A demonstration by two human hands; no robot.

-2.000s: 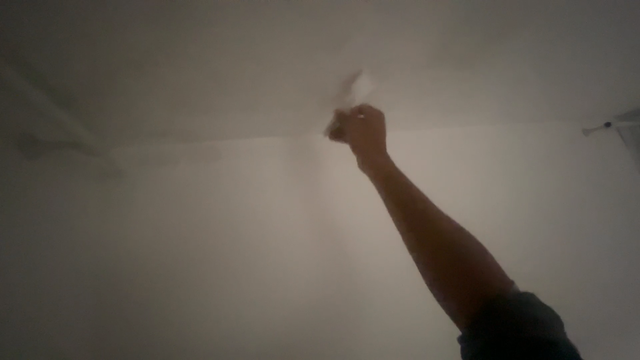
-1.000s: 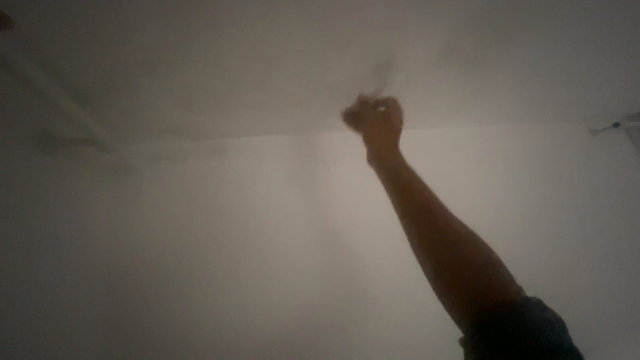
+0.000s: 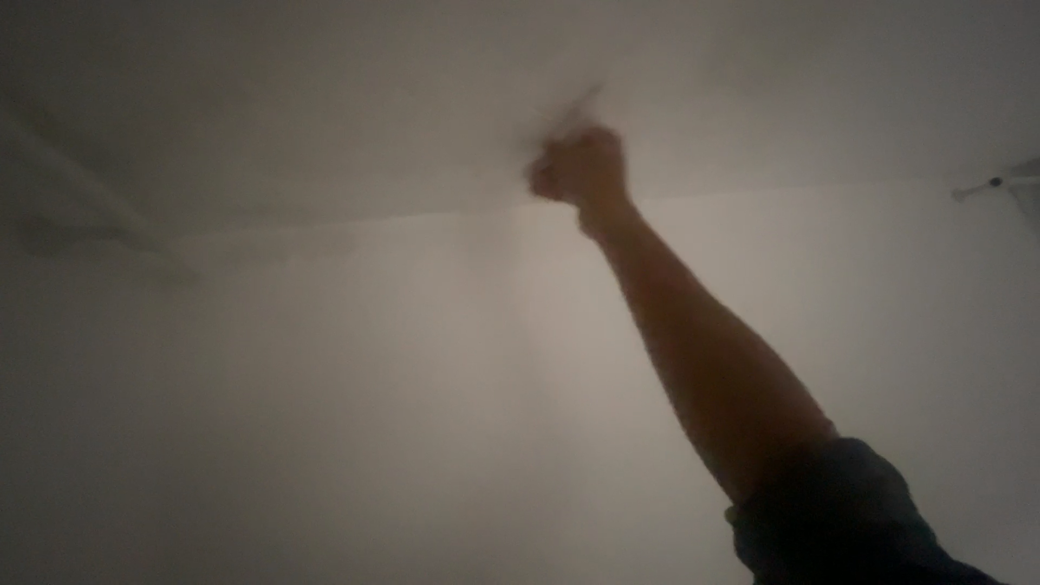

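My right hand (image 3: 578, 166) is raised at the upper middle of the head view, its fingers closed around a thin, flat-looking tool (image 3: 581, 110) that is blurred. What kind of tool it is, I cannot tell. The tool is at the pale ceiling (image 3: 390, 97), just above the line where ceiling and wall (image 3: 406, 366) meet. A rolled dark sleeve (image 3: 837, 520) covers the upper part of my right arm at the lower right. My left hand is out of view.
A pale pipe or beam-like strip (image 3: 89, 187) runs along the ceiling at the left, beside a dark shadow. At the right edge a light-coloured fixture (image 3: 995, 183) with a thin arm sticks out near the ceiling line. The light is dim.
My right hand has shifted along the ceiling, first to the right and then slightly back left. The tool showed as a pale flat shape two seconds ago and is now a thin blur.
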